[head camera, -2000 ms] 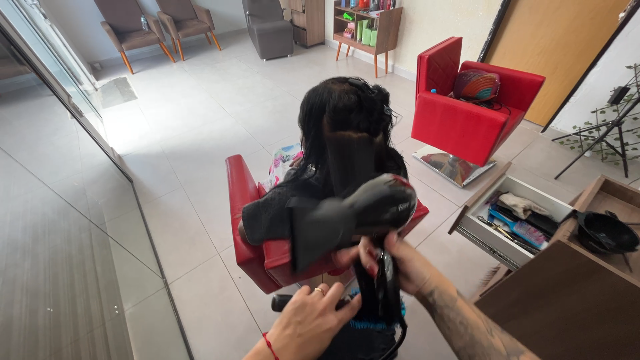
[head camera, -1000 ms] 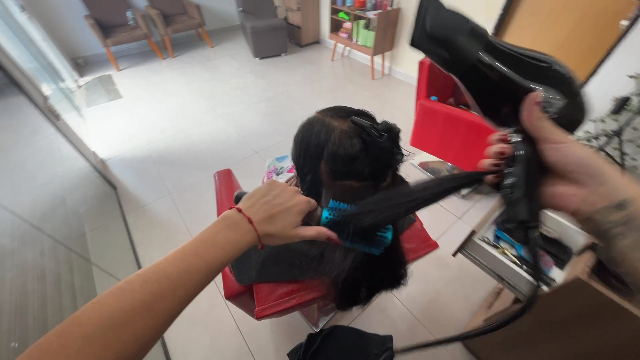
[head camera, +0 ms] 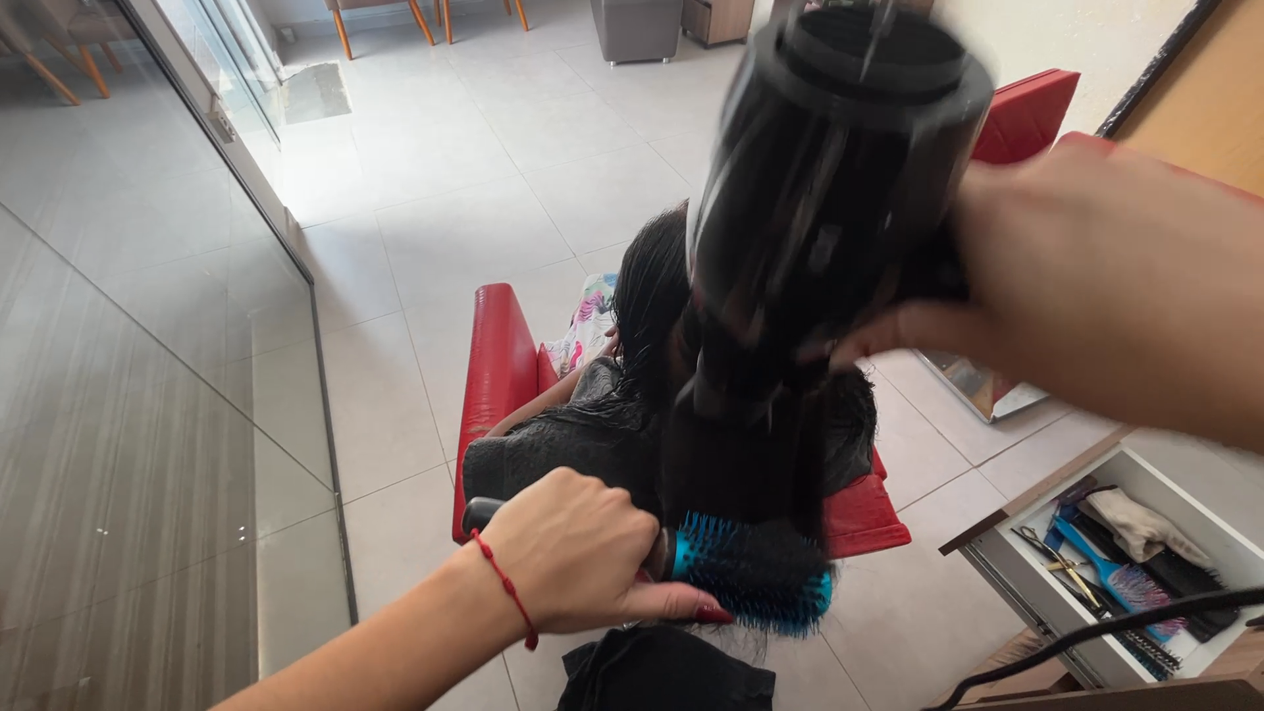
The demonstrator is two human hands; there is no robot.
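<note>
My left hand (head camera: 583,558) grips the dark handle of a blue round hairbrush (head camera: 755,573), with dark hair lying over its bristles. My right hand (head camera: 1047,286) is blurred and closed on a black hair dryer (head camera: 829,178), whose nozzle points down above the brush. The dryer hides much of the person's head. Dark, wet-looking hair (head camera: 647,306) shows at its left. That person sits in a red salon chair (head camera: 499,355), with a black cape (head camera: 563,454) over the shoulders.
An open drawer (head camera: 1096,652) at lower right holds brushes, scissors and a cloth. The dryer's black cord (head camera: 1096,627) crosses in front of it. A glass partition (head camera: 168,395) runs along the left. Another red chair (head camera: 1032,109) stands behind my right hand. Black fabric (head camera: 667,671) lies at the bottom.
The dryer has come from the upper right to above the brush, its nozzle now downward. The brush has moved from near the head down to the hair's lower part.
</note>
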